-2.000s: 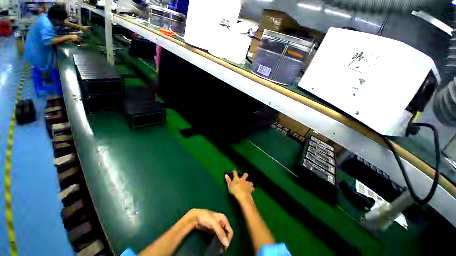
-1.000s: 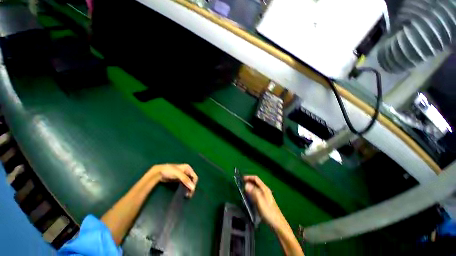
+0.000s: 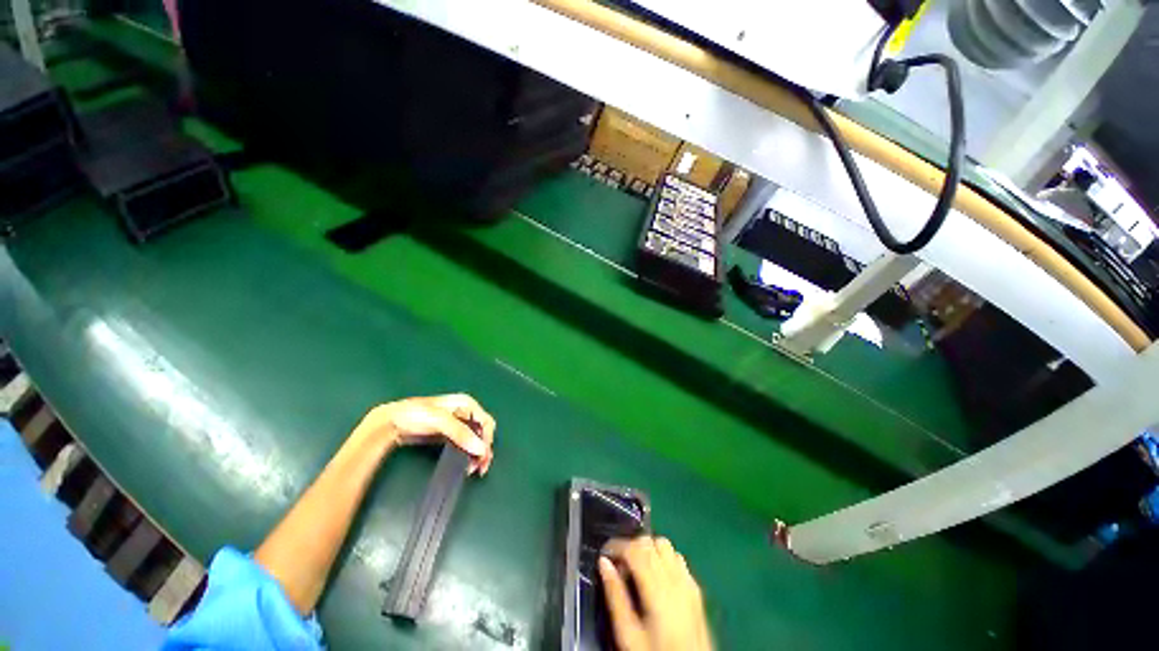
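Observation:
My left hand grips the upper end of a ribbed block, a long dark grey piece with grooves along its length, tilted on the green bench. To its right lies an open frame, dark with a raised grey rim, cut off by the bottom edge. A glossy black panel lies inside the frame. My right hand rests over the panel with bent fingers and covers its lower part. Whether those fingers grip the panel is hidden.
A loose black panel lies on the green belt. Black crates stand at the upper left. A parts tray sits beneath the white-edged shelf. A white post curves at the right. Floor-row blocks stand lower left.
The black panel, held upright in my right hand a second ago, now lies in the open frame with my right hand over it. My left hand still holds the ribbed block.

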